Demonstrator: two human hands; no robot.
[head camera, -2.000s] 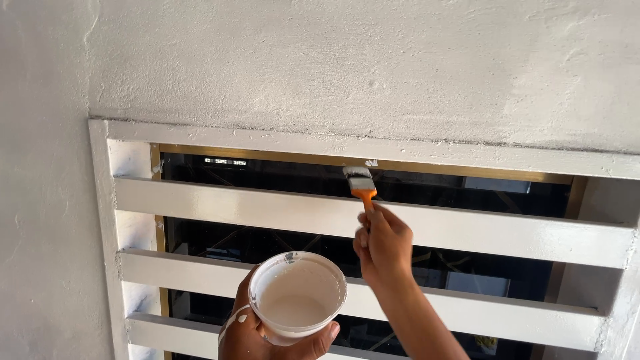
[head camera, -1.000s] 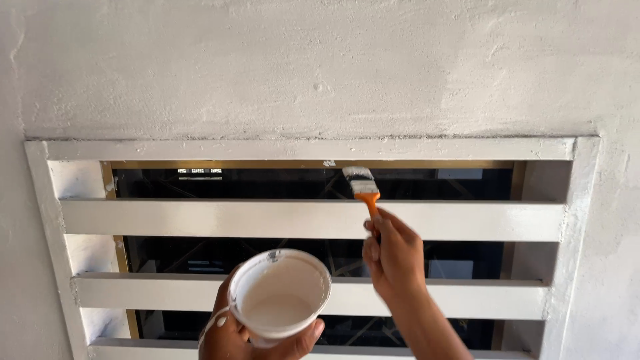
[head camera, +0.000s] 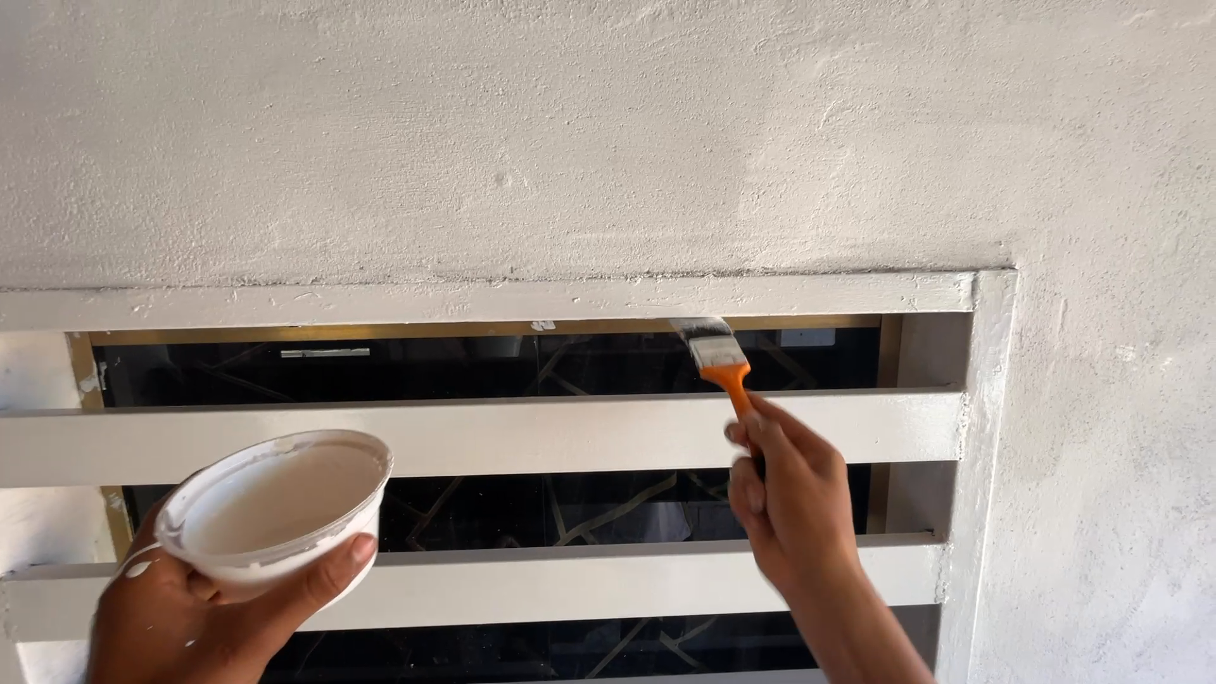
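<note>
My left hand (head camera: 218, 608), flecked with white paint, holds a small plastic tub (head camera: 275, 499) at the lower left. White paint shows inside the tub, whose rim is smeared. My right hand (head camera: 798, 494) grips the orange handle of a flat paintbrush (head camera: 719, 356), bristles up. The bristle tips, coated in white, are at the underside of the top beam (head camera: 570, 298) of a white window frame, right of centre. Whether they touch it is hard to tell.
White horizontal slats (head camera: 589, 432) cross in front of dark window glass (head camera: 456, 366) edged by a gold-coloured frame (head camera: 817, 322). A white side post (head camera: 988, 427) stands at the right. Rough whitish wall (head camera: 570, 142) surrounds the opening.
The brush in my right hand has moved right along the top beam, away from the white mark on the gold edge. The tub is tilted more than before. The view has shifted right.
</note>
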